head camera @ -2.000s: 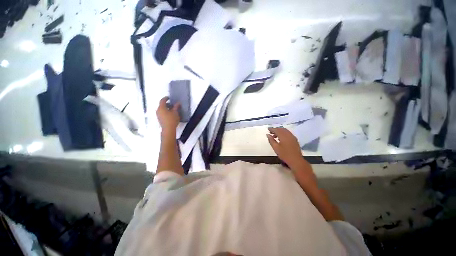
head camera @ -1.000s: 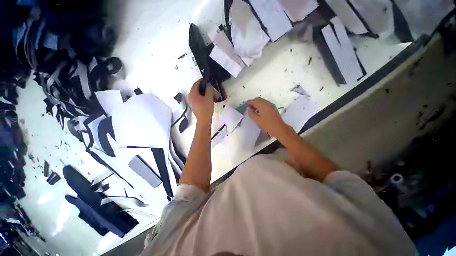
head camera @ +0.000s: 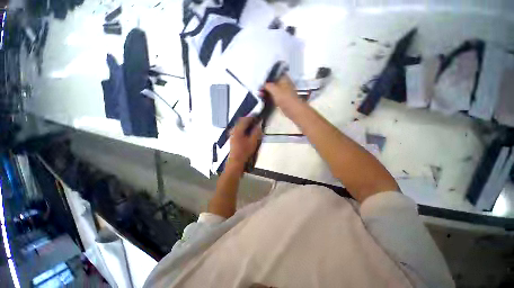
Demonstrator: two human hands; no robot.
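My left hand (head camera: 244,138) is closed on the lower part of a dark fabric strip bundle (head camera: 264,115) above the table's front part. My right hand (head camera: 280,93) grips the same dark strips higher up, near their top end. The strips run slanting between both hands, over the pile of white paper pieces (head camera: 256,50) and dark panels. The fingers are partly blurred. A small grey rectangular piece (head camera: 220,105) lies on the paper to the left of my hands.
Dark navy panels (head camera: 139,84) lie on the left of the white table (head camera: 338,56). Small parts with whitish and pinkish paper (head camera: 457,80) lie in a row at right, beside a dark pointed piece (head camera: 389,73). White rolled paper (head camera: 113,256) is low at left.
The view has swung back left. Both hands have moved from the small pieces at the right to the central pile and now hold dark strips between them.
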